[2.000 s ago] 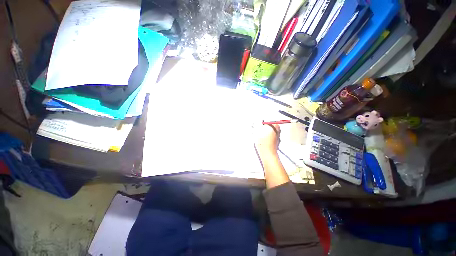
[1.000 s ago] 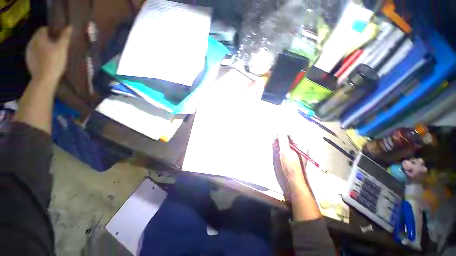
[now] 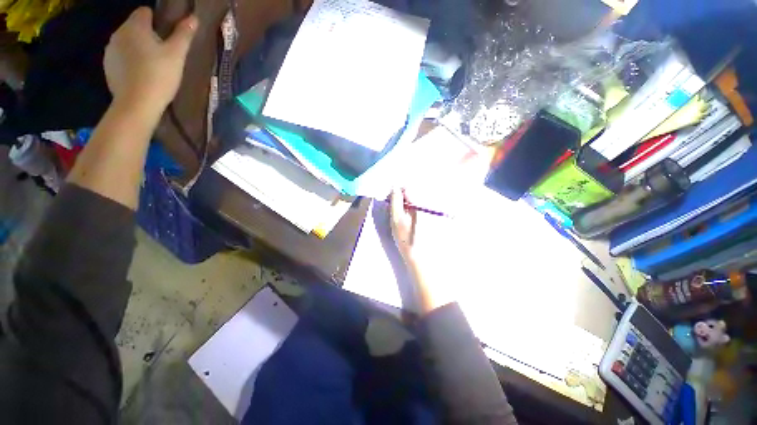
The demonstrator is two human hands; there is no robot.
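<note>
Large white paper sheets (image 3: 515, 274) lie on the desk, glaring so that any writing is washed out. My right hand (image 3: 403, 222) rests over their left part, partly washed out by the light, and holds a thin dark-red pen (image 3: 430, 211) that points to the right. My left hand (image 3: 149, 62) is at the upper left, its fingers hooked over the edge of a brown panel (image 3: 192, 100).
A handwritten sheet (image 3: 349, 75) lies on a teal folder (image 3: 332, 170) and stacked papers left of centre. A black box (image 3: 534, 155), dark bottle (image 3: 635, 199), file folders (image 3: 705, 207), brown bottle (image 3: 685, 289) and calculator (image 3: 647, 361) stand or lie at the right.
The view has swung left, so the desk things sit further right. My left hand has come into view, onto the brown panel. My right hand has moved left across the paper with the pen.
</note>
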